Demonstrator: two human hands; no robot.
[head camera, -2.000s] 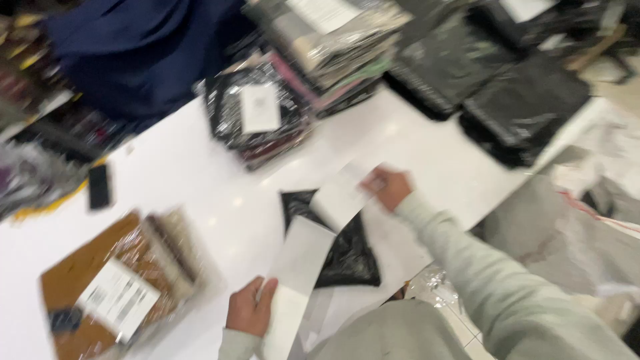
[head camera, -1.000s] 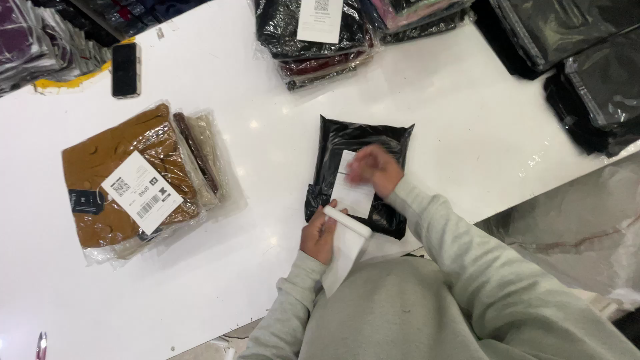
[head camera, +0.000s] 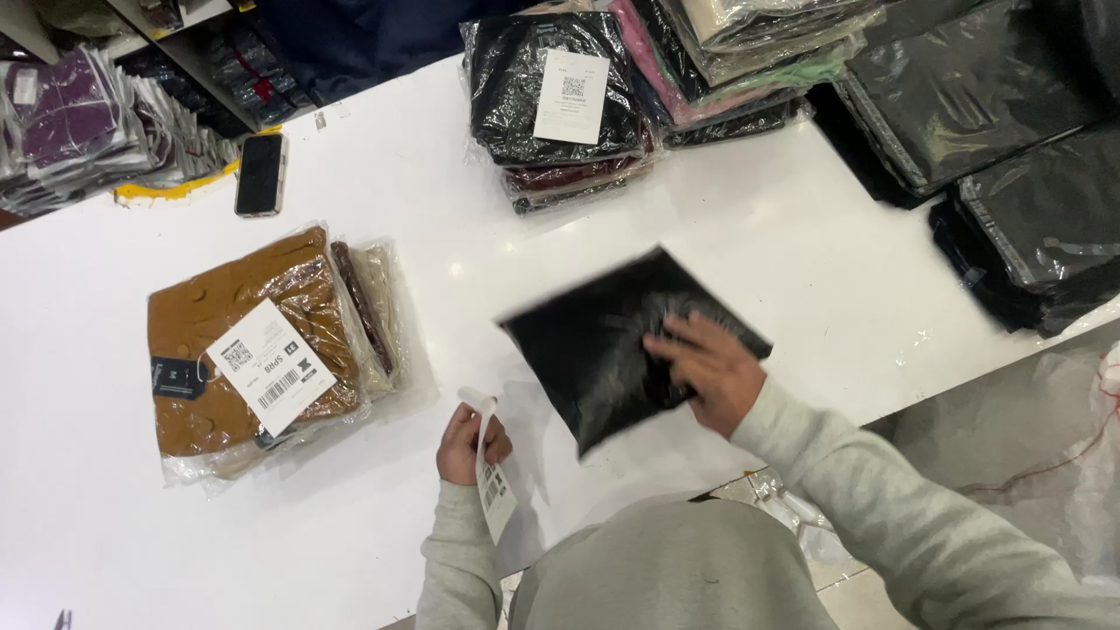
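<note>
My left hand (head camera: 472, 444) pinches a printed paper label (head camera: 495, 499), whose upper end curls over the fingers while the lower part hangs down. To its right, a black plastic mailer bag (head camera: 586, 350) lies tilted above the white table, somewhat blurred. My right hand (head camera: 709, 372) rests on the bag's right part with its fingers spread; whether it grips the plastic cannot be told. On the left lies a pile of clear-bagged garments, a mustard-brown one (head camera: 236, 297) on top with a white printed label (head camera: 272, 367) and a dark hang tag (head camera: 178, 379).
A phone (head camera: 261, 175) lies near the table's far edge. Bagged dark garments (head camera: 499, 105) under a label stand at the back, beside a taller stack (head camera: 752, 79). Piles of black plastic bags (head camera: 971, 87) fill the right. Purple bagged garments (head camera: 66, 114) sit far left.
The black bag has turned and its white label face no longer shows. My right hand now lies on its plain side. My left hand has moved left, away from the bag, still with paper in it.
</note>
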